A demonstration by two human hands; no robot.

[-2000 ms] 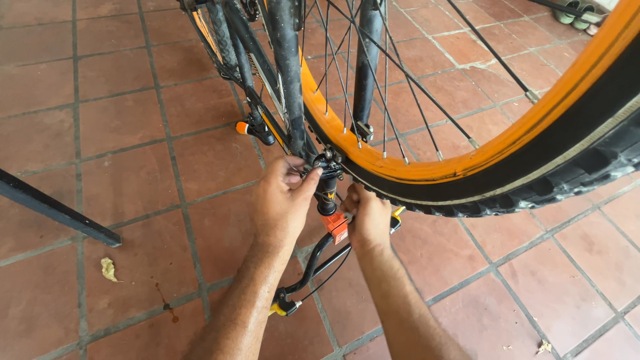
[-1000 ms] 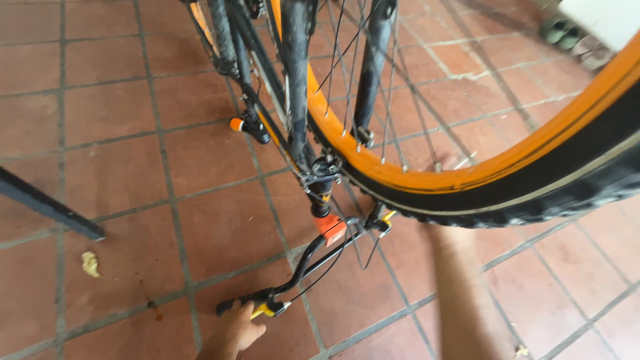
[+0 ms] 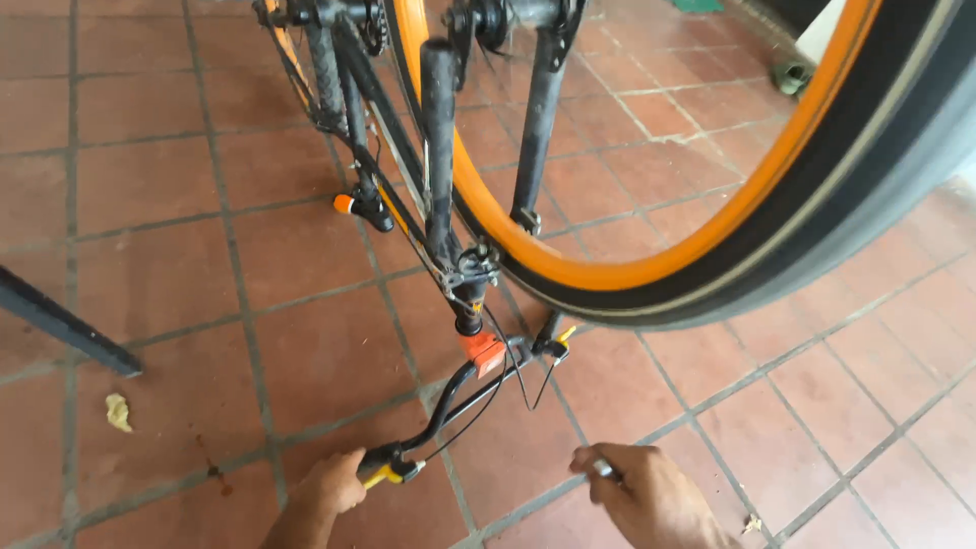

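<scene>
An upside-down bicycle stands with its handlebar [image 3: 450, 400] near the floor. My left hand [image 3: 335, 484] is closed around the left end of the handlebar, beside a yellow brake lever [image 3: 381, 476]. To the right of the bar, my right hand [image 3: 644, 488] is curled around a small metal tool [image 3: 604, 468], mostly hidden by the fingers. The front wheel, with an orange rim [image 3: 595, 273] and a black tire [image 3: 656, 313], looks blurred and its spokes do not show. A rim brake [image 3: 474, 265] sits on the fork by the tire. Below it is an orange block [image 3: 483, 352] at the stem.
A black metal leg [image 3: 69, 324] reaches in from the left edge. A pedal with an orange reflector [image 3: 345, 203] hangs beside the frame. A dry leaf [image 3: 118, 412] lies on the red floor tiles [image 3: 320, 343]. Shoes [image 3: 791, 78] are at the upper right.
My hands were both at the brake, then the left went to the handlebar end and the right to the wheel. Now the right is away from the wheel, whose spokes no longer show.
</scene>
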